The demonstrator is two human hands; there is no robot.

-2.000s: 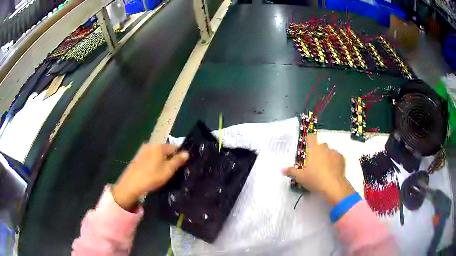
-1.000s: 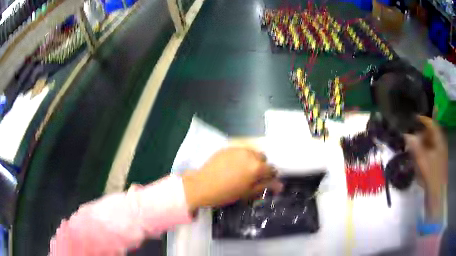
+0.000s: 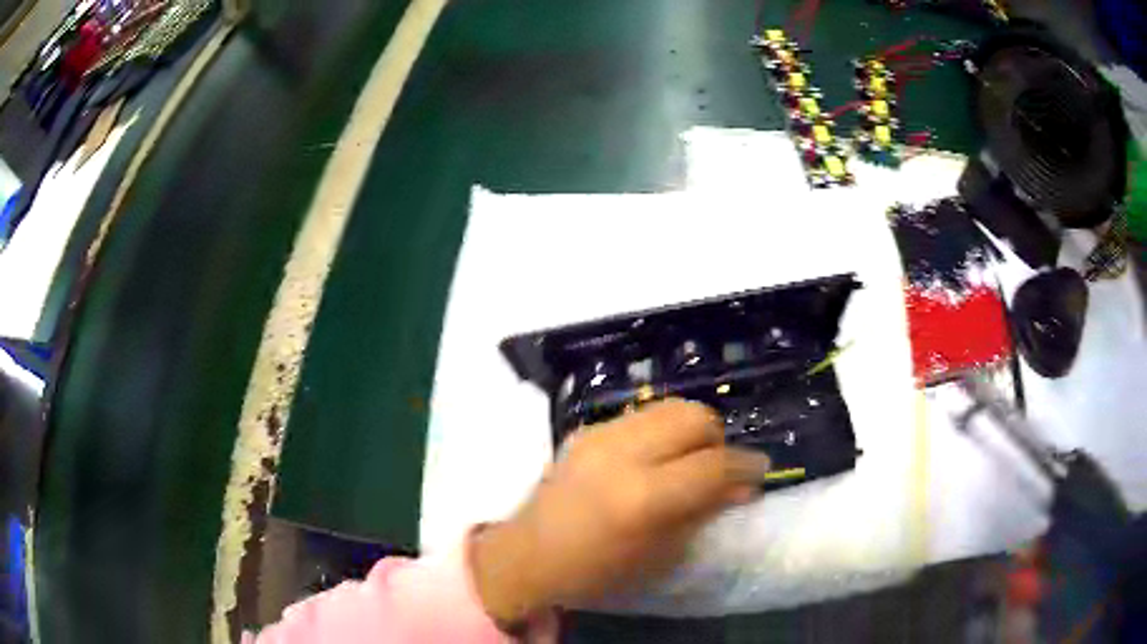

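The black housing (image 3: 818,415) lies with its open tray side up on the white sheet, a row of round openings along its far part. My left hand (image 3: 616,510) is over its near left part, fingers bent together. A short yellow wire (image 3: 784,474) shows at the fingertips; blur hides whether they pinch it. Another yellow-green wire (image 3: 830,359) sticks up at the housing's right side. The soldering gun (image 3: 1094,510) is blurred at the lower right, its metal barrel pointing up-left. My right hand cannot be made out.
Red wires (image 3: 958,335) and black wires (image 3: 943,245) lie in piles right of the housing, beside the dark iron stand (image 3: 1050,321). Two circuit boards (image 3: 805,111) lie beyond the sheet. The round black fan (image 3: 1050,126) stands far right. The conveyor's cream edge (image 3: 296,296) runs along the left.
The housing has been turned and laid down on the sheet. The right hand reached to the stand and is now out of sight; the gun has moved towards the lower right. The view has tipped downward.
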